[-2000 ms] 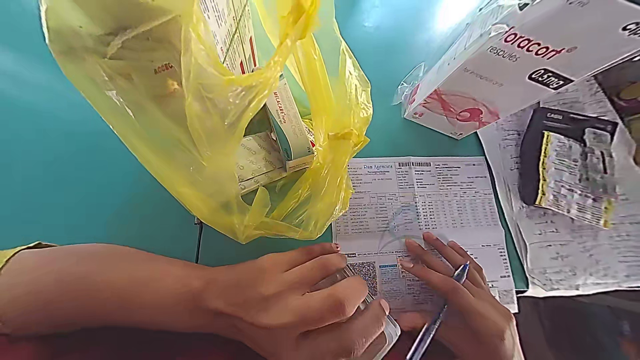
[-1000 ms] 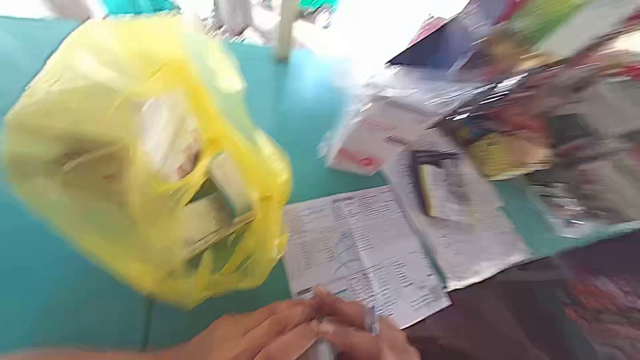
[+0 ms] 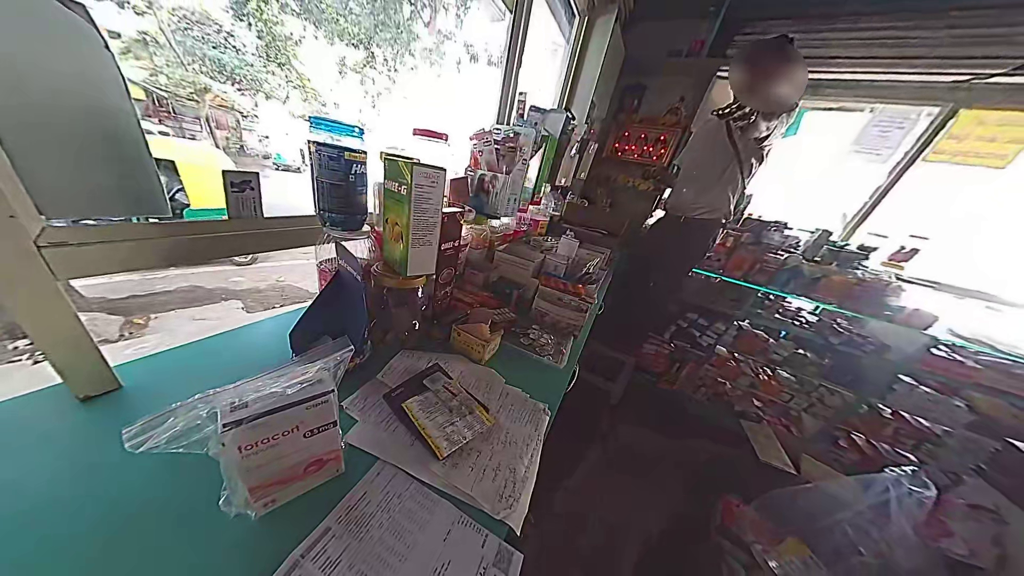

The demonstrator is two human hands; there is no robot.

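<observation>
Neither my left hand nor my right hand is in the head view now. A printed paper sheet [image 3: 400, 528] lies at the counter's near edge, cut off by the bottom of the view. Left of it a white Foracort respules box [image 3: 282, 452] stands in a clear plastic bag [image 3: 184, 412]. Beyond the sheet, handwritten papers [image 3: 504, 456] lie in a loose stack. On them rests a dark flat item with a yellow-edged medicine strip or packet [image 3: 444, 416] on top.
Jars, a green carton [image 3: 412, 216], a blue-lidded jar [image 3: 339, 176] and a small yellow box [image 3: 476, 342] stand farther along the teal counter [image 3: 104, 480]. A person [image 3: 712, 168] stands at the back. Glass shelves with many packets are at right, a bulging plastic bag [image 3: 848, 512] below.
The view has swung up and to the right. Both hands, the pen and the yellow plastic bag, seen earlier, are out of view.
</observation>
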